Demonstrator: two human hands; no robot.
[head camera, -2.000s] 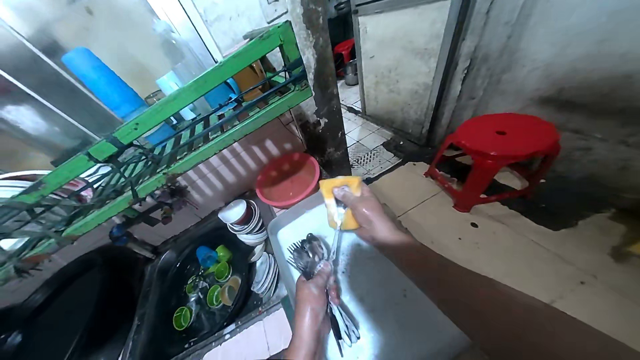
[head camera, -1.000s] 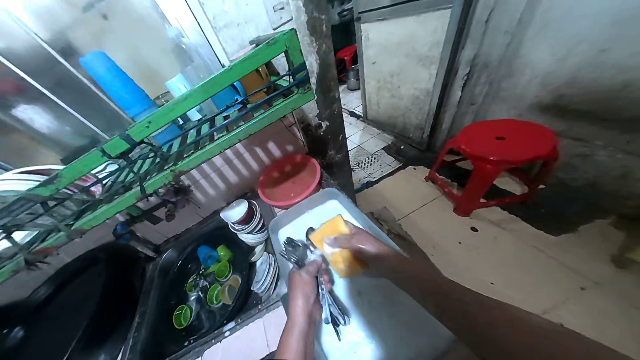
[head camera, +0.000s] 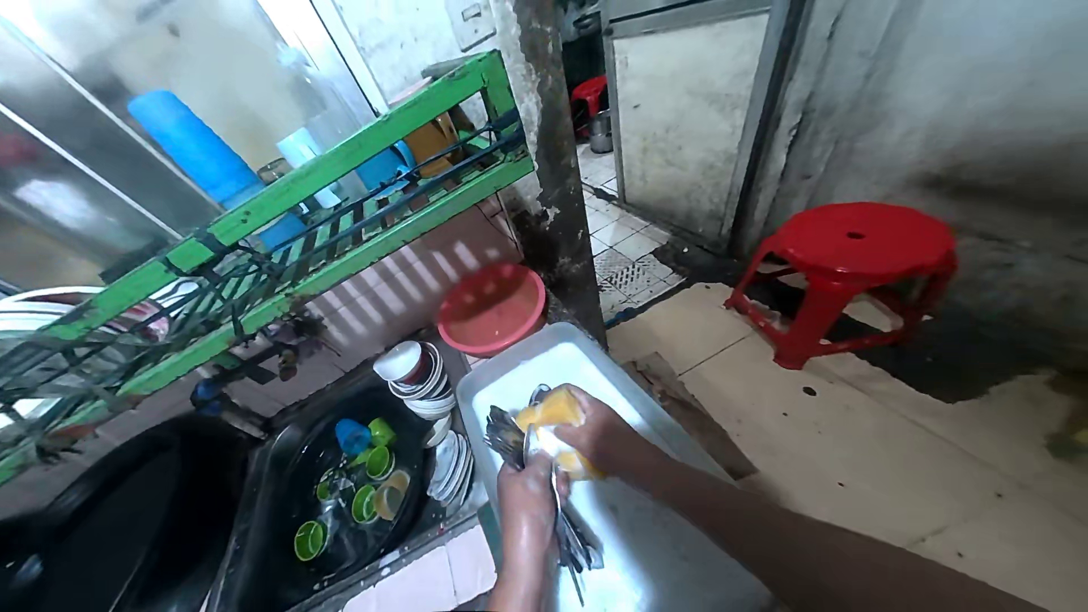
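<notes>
My left hand (head camera: 527, 497) is closed around a bundle of metal forks and spoons (head camera: 505, 435), whose heads fan out above the fist and whose handles stick out below. My right hand (head camera: 599, 433) grips a yellow sponge (head camera: 552, 410), folded and with white suds on it, against the cutlery at the top of the bundle. Both hands are over a pale, wet tray (head camera: 493, 382). Part of the bundle is hidden by the fingers and sponge.
Left of the tray, green cups (head camera: 310, 541) lie in a black sink basin (head camera: 280, 476), beside stacked bowls (head camera: 425, 387) and plates (head camera: 453, 467). A red plastic basin (head camera: 493, 310) stands behind. A green rack (head camera: 374, 140) crosses the upper left. A red stool (head camera: 858, 246) stands at right.
My right hand and the sponge have come down onto the cutlery, from above it two seconds ago. The sponge is now folded around the upper part of the bundle. My left hand still holds the bundle.
</notes>
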